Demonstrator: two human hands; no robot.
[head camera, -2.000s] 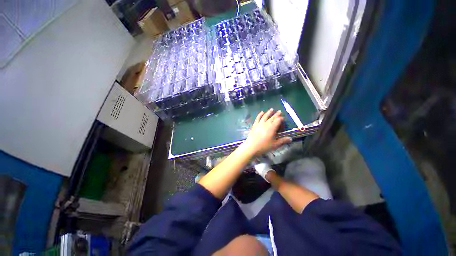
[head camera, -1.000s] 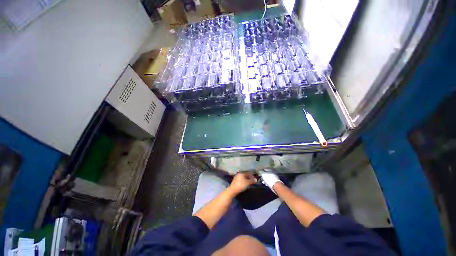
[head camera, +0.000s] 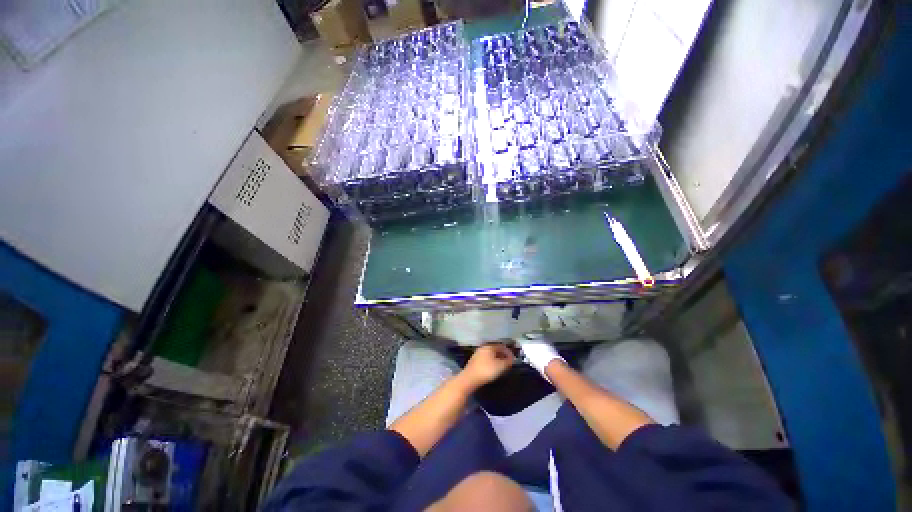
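My left hand (head camera: 487, 364) is bare and my right hand (head camera: 539, 355) wears a white glove. They are close together over my lap, below the bench's front edge. The fingertips meet at a small dark thing, too small and blurred to name, and I cannot tell which hand grips it. A slim white tool (head camera: 629, 248) with an orange-red end lies at the right of the green bench top (head camera: 480, 250). Two stacks of clear blister trays with dark parts stand at the back, the left stack (head camera: 405, 115) beside the right stack (head camera: 555, 110).
A white vented cabinet (head camera: 270, 203) stands left of the bench. Cartons (head camera: 342, 24) are behind it. A blue machine frame (head camera: 800, 340) is on the right. A silver-edged case (head camera: 142, 475) and papers (head camera: 62, 497) are at the lower left.
Two seconds ago my left hand was over the bench's front edge with fingers spread. It has come down beside my right hand. Since one second ago the hands have hardly moved.
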